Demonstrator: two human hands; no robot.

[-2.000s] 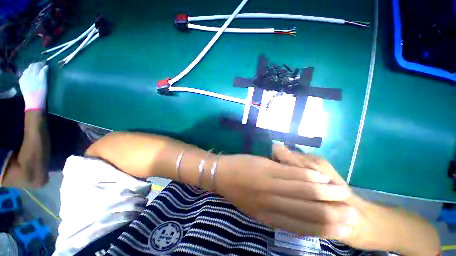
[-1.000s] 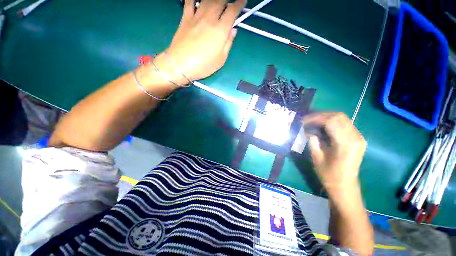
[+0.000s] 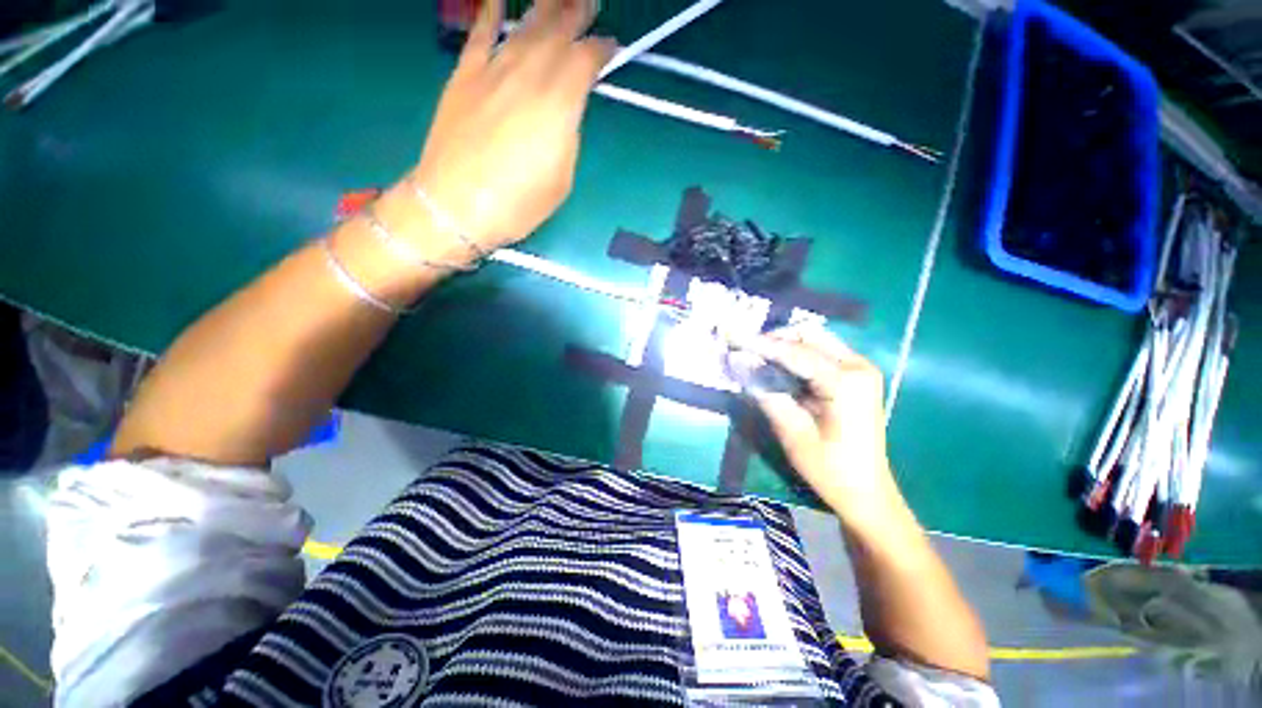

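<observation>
My left hand (image 3: pixel 519 132) is over the upper left of the mat, fingers spread near a dark red connector (image 3: pixel 457 17) and a white cable (image 3: pixel 775 104); whether it grips anything is unclear. My right hand (image 3: pixel 817 394) is over the taped white sheet (image 3: pixel 692 353), fingertips together around a small dark item (image 3: pixel 764 374), blurred. A pile of small black pieces (image 3: pixel 727 252) lies at the sheet's top edge. A second white cable (image 3: pixel 574 277) points its stripped end at the sheet; its red connector (image 3: pixel 357 203) is partly hidden behind my left forearm.
A blue tray (image 3: pixel 994 166) with dark contents stands at the upper right. A bundle of white cables (image 3: pixel 1169 387) with red ends lies right of it. More white cables (image 3: pixel 69 53) lie at the far upper left. Black tape (image 3: pixel 634 429) crosses the sheet's edges.
Two seconds ago my hands were together in front of my body. My left hand has moved up to the far cable, my right to the sheet. Since one second ago, my right hand moved further over the sheet.
</observation>
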